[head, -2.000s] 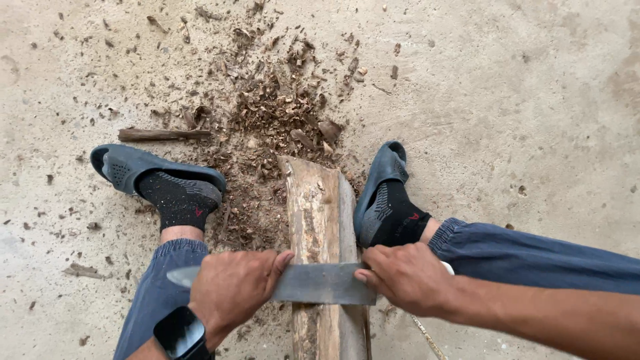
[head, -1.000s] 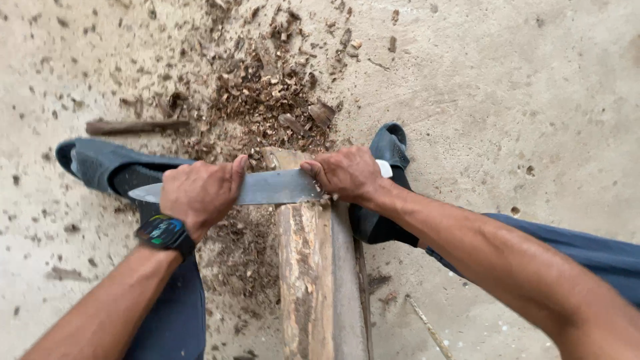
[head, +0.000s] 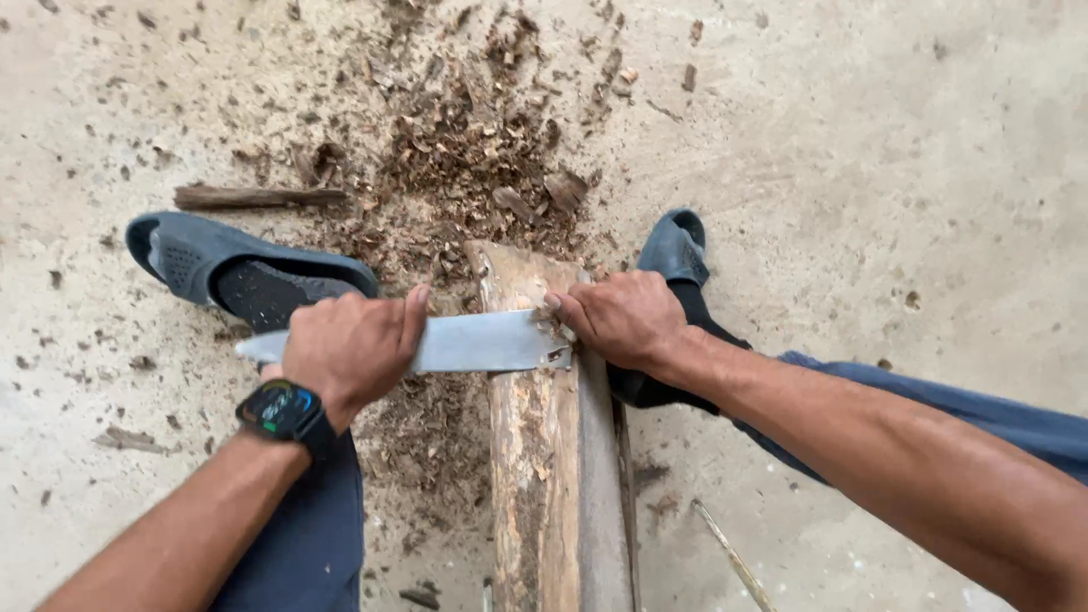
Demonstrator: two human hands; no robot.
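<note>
A wide steel knife blade [head: 480, 342] lies crosswise over a rough wooden beam [head: 531, 493], partly stripped of its dark surface. My left hand [head: 353, 348] grips the blade near its pointed end, and the tip sticks out to the left of my fist. My right hand [head: 629, 316] is closed at the other end of the knife, over the beam's right side; the handle is hidden under it. Small wood shavings cling to the blade beside my right thumb. The beam's far end shows just beyond the blade.
Wood shavings and bark chips [head: 476, 153] cover the concrete floor around the beam's far end. A dark stick [head: 259, 197] lies beyond my left slipper [head: 183, 255]. My right slipper [head: 676, 246] is right of the beam. A thin rod [head: 731, 552] lies at lower right.
Both hands and the knife moved away from me along the beam, then back a little toward me. Both hands have kept their grip. The view has shifted somewhat.
</note>
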